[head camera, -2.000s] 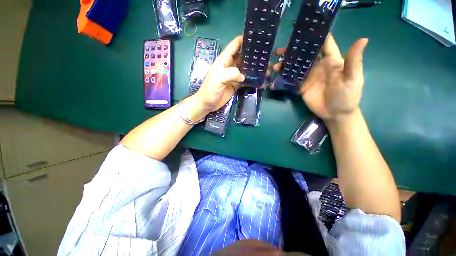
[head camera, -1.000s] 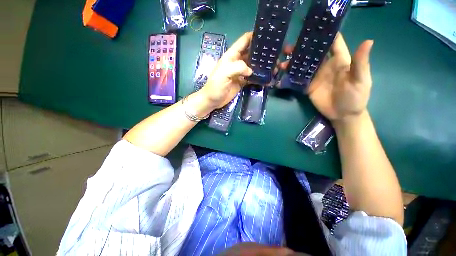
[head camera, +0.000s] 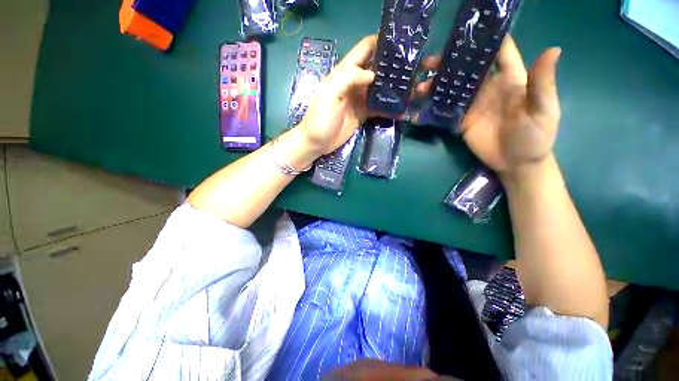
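Note:
My left hand (head camera: 335, 100) holds a long black remote control (head camera: 403, 56) by its lower end, keys facing up. My right hand (head camera: 514, 111) holds a second black remote (head camera: 469, 63), thumb raised off it. The two remotes stand side by side, tilted, their top ends cut off by the frame's upper edge. Shiny film shows on them. A bagged remote (head camera: 309, 74) lies on the green top, partly hidden under my left hand and wrist. A shorter bagged dark item (head camera: 380, 149) lies below the held remotes, and another bagged item (head camera: 474, 195) lies below my right hand.
A lit smartphone (head camera: 240, 97) lies at left. An orange and blue item (head camera: 152, 22) is at the far upper left. Bagged dark items (head camera: 257, 16) and a thin yellow ring (head camera: 291, 24) are at the top. A pale paper stack (head camera: 655, 21) is at the upper right.
The held remotes have tilted a little and stay side by side in my hands. Things on the table appear slightly higher in the view, and the pen at the top has left it.

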